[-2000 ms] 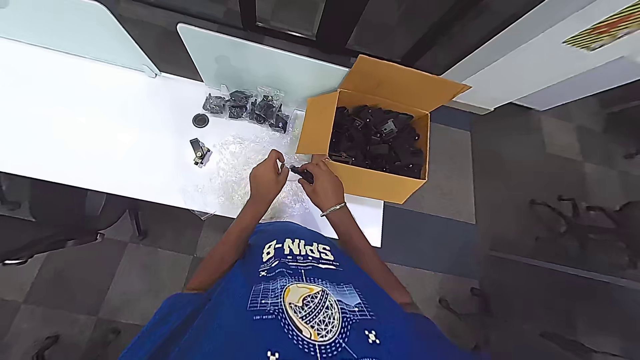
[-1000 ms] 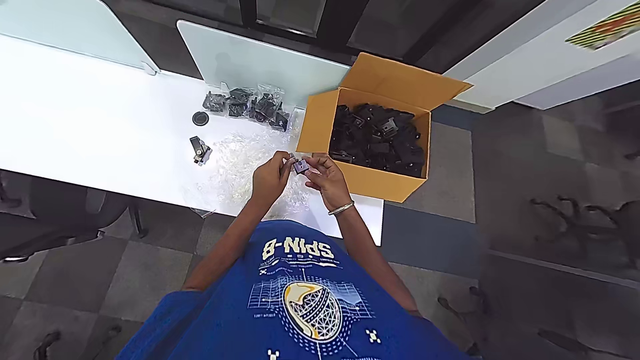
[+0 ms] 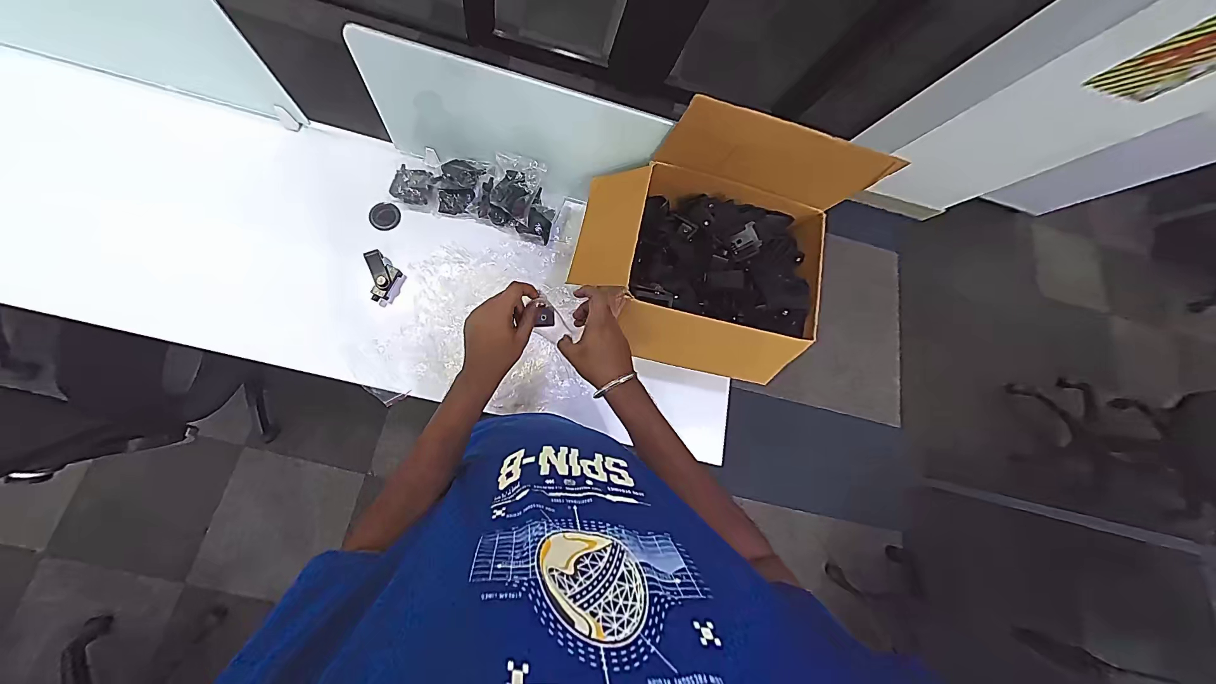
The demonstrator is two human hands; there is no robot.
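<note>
Between thumb and fingers my left hand [image 3: 499,332] grips a small black part [image 3: 542,315], which has a light mark on its face. My right hand [image 3: 600,339], with a bracelet at its wrist, is closed on the edge of a clear plastic bag [image 3: 562,309] beside the part. Both hands are over a heap of crumpled clear plastic bags [image 3: 446,304] on the white table. Just right of my right hand stands an open cardboard box [image 3: 722,342] holding many black plastic parts [image 3: 727,256].
Several bagged black parts [image 3: 508,195] lie along the glass divider [image 3: 503,104]. Left of the heap are a round black disc [image 3: 385,217] and a small black-and-metal device [image 3: 382,277]. The white table's [image 3: 180,218] front edge is near my body; an office chair [image 3: 142,399] stands at left.
My hands have moved slightly apart, and clear plastic now shows stretched between them. The small black part stays at my left fingers. The box and the things on the table have not moved.
</note>
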